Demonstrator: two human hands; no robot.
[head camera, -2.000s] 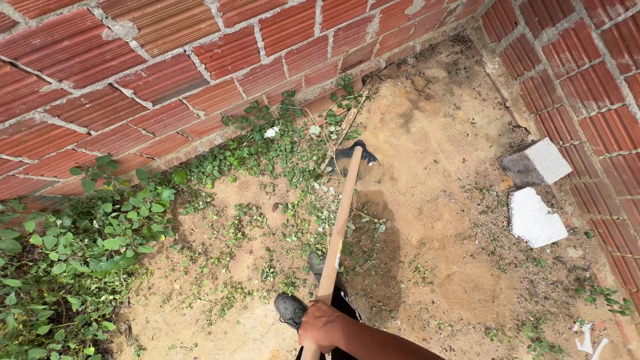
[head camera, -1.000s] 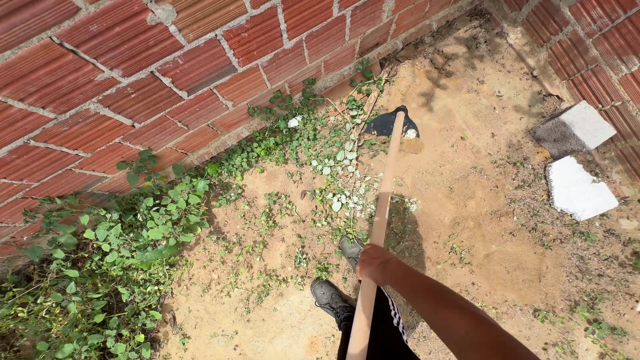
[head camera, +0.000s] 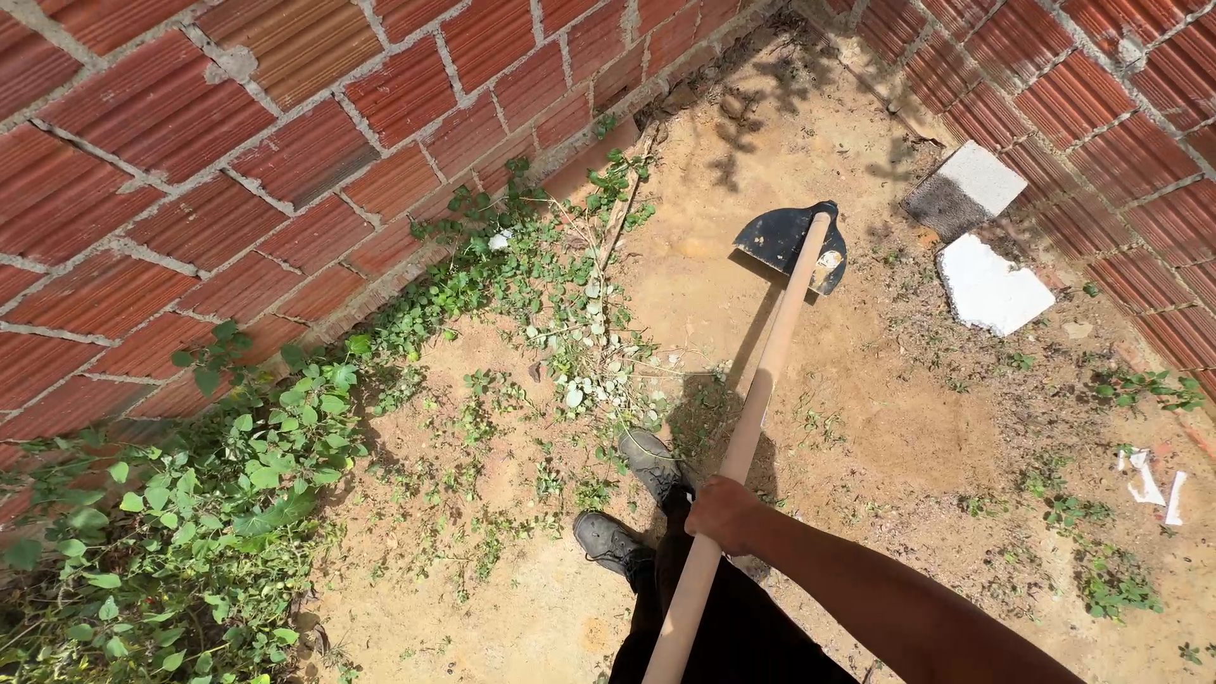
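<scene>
My right hand (head camera: 727, 515) is closed around the wooden handle of a hoe (head camera: 758, 399), whose lower end runs out of view at the bottom edge. The hoe's dark metal blade (head camera: 774, 237) is at the far end, over the sandy ground, with its shadow falling below and to the left. Pale dirt marks show on the blade. Left of the blade lie uprooted, wilted weeds (head camera: 594, 356) and a dry stem (head camera: 627, 204). My left hand is out of view.
A red hollow-brick wall (head camera: 313, 152) runs along the left, meeting another brick wall (head camera: 1073, 95) at the right. Leafy weeds (head camera: 285, 427) grow at the left. A grey block (head camera: 964, 190), a white broken slab (head camera: 993, 285) and white scraps (head camera: 1149, 480) lie right. My shoes (head camera: 608, 541) are near the handle.
The hoe's blade has moved right, away from the weeds beside the wall, and is now over bare sand. My right hand keeps hold of the handle throughout.
</scene>
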